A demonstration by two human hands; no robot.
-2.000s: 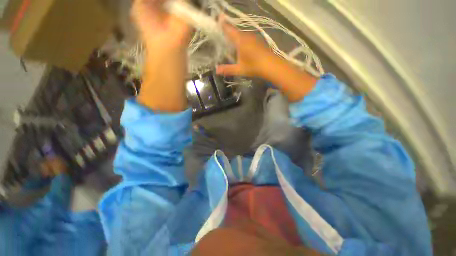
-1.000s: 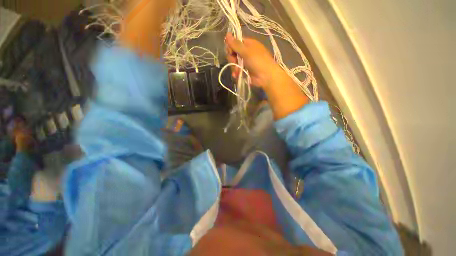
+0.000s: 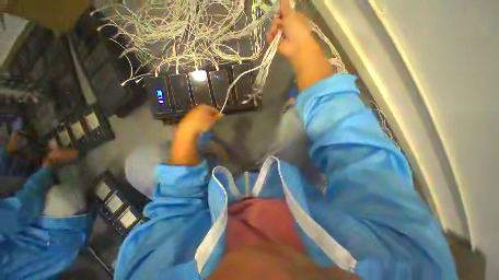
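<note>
My right hand [image 3: 295, 34] is closed around a bunch of white cables [image 3: 267, 61] at the top, right of centre; their loose ends hang down. My left hand [image 3: 196, 128], just below the tray, pinches the end of a single white cable [image 3: 234, 85] that runs up to the bunch. A black device tray [image 3: 173, 115] holds several black handheld units side by side. The leftmost unit [image 3: 159, 96] shows blue lit marks; a middle one has a bright reflection. White plugs meet the upper edge of the units. A tangled white cable mass [image 3: 180, 33] lies above the tray.
At the left, a coworker's hand [image 3: 61, 157] and blue sleeves are beside a tray of units with white rectangles [image 3: 77, 129]. Another such tray [image 3: 116, 203] lies below. A brown box [image 3: 54, 12] is at the top left. A curved pale wall [image 3: 437, 109] runs down the right.
My left hand has come down from the top to below the tray and now pinches a cable end. My right hand has moved up with the bunch. More of the tray shows.
</note>
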